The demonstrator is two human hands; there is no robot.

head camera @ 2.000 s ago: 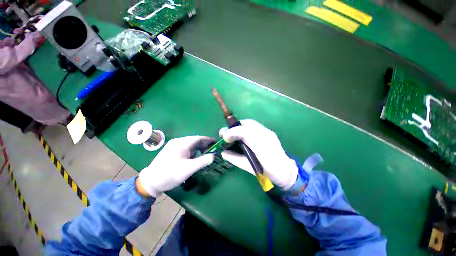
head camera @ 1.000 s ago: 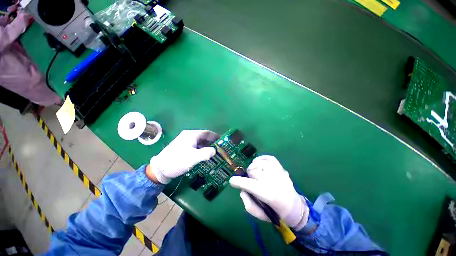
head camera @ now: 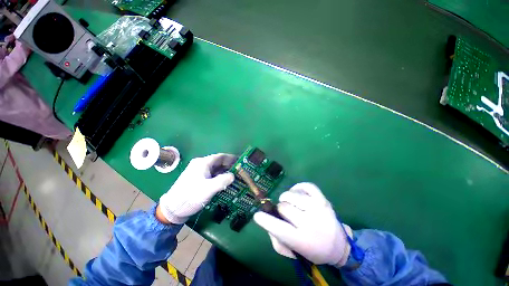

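Observation:
A small green circuit board (head camera: 245, 192) with black blocks at its ends lies on the green mat in front of me. My left hand (head camera: 195, 187), in a white glove, is at the board's upper left edge; what its fingertips pinch is too small to tell. My right hand (head camera: 306, 224), in a white glove, grips a soldering iron (head camera: 252, 185). The iron's brown tip points at the board's upper left part, close to my left fingertips. A white spool of solder wire (head camera: 146, 154) lies left of my left hand. A thin strand shows below my left hand.
A black board rack (head camera: 120, 100) holding small boards stands upper left, with a blue pen (head camera: 92, 94), plastic bag (head camera: 124, 33) and pale fan box (head camera: 54, 38) beside it. Small parts (head camera: 142, 117) lie near it. A large board (head camera: 481, 84) lies on the conveyor at right. A person's pink sleeve (head camera: 17, 70) shows far left.
The small board, held between my hands two seconds ago, lies on the mat now. The iron's tip has swung down onto the board area. The camera view has shifted somewhat.

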